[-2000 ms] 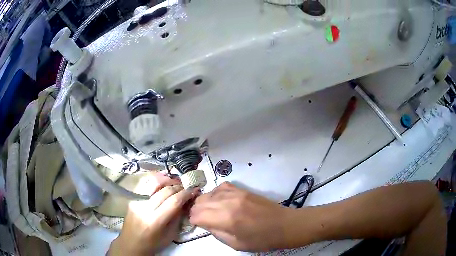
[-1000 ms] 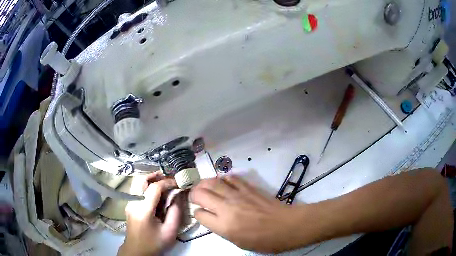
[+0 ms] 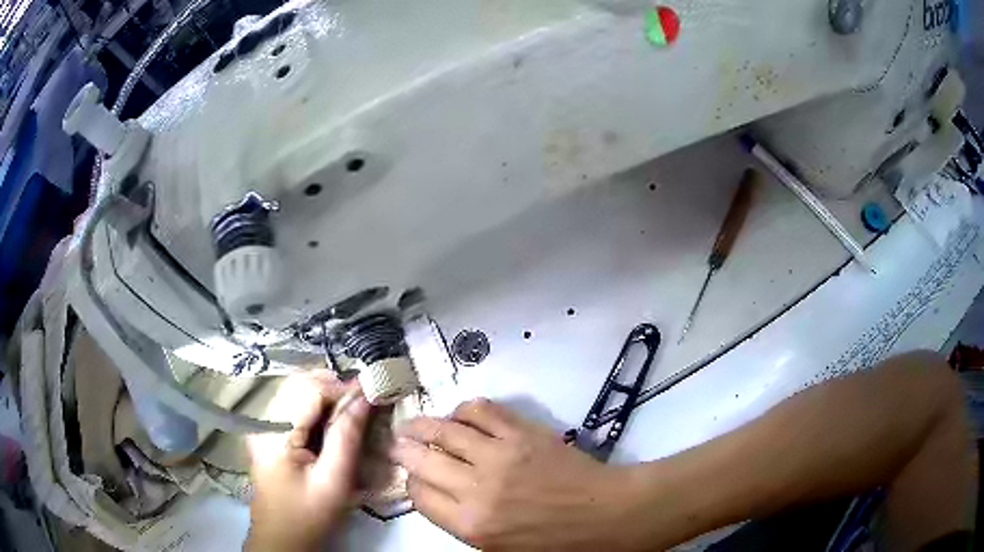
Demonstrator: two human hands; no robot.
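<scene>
The khaki garment (image 3: 92, 421) lies in a crumpled heap left of the needle area. My left hand (image 3: 302, 464) pinches a small part of the garment between thumb and fingers, just below the machine's lower tension knob (image 3: 388, 380). My right hand (image 3: 486, 474) lies beside it with fingers bent; its fingertips touch the cloth at the plate, and I cannot tell whether they grip it. The needle and presser foot are hidden behind the knob and hands.
The off-white sewing machine arm (image 3: 453, 129) spans the top. Black thread snips (image 3: 626, 377) lie beyond my right wrist. An awl (image 3: 734, 221) with a brown handle and a white pen-like rod (image 3: 809, 203) lie farther right. A lamp (image 3: 156, 415) hangs at left.
The view has shifted, so the machine sits farther left and higher. My left hand has closed its thumb onto the cloth. My right hand's fingers have moved slightly; the snips' angle has changed since the first frame.
</scene>
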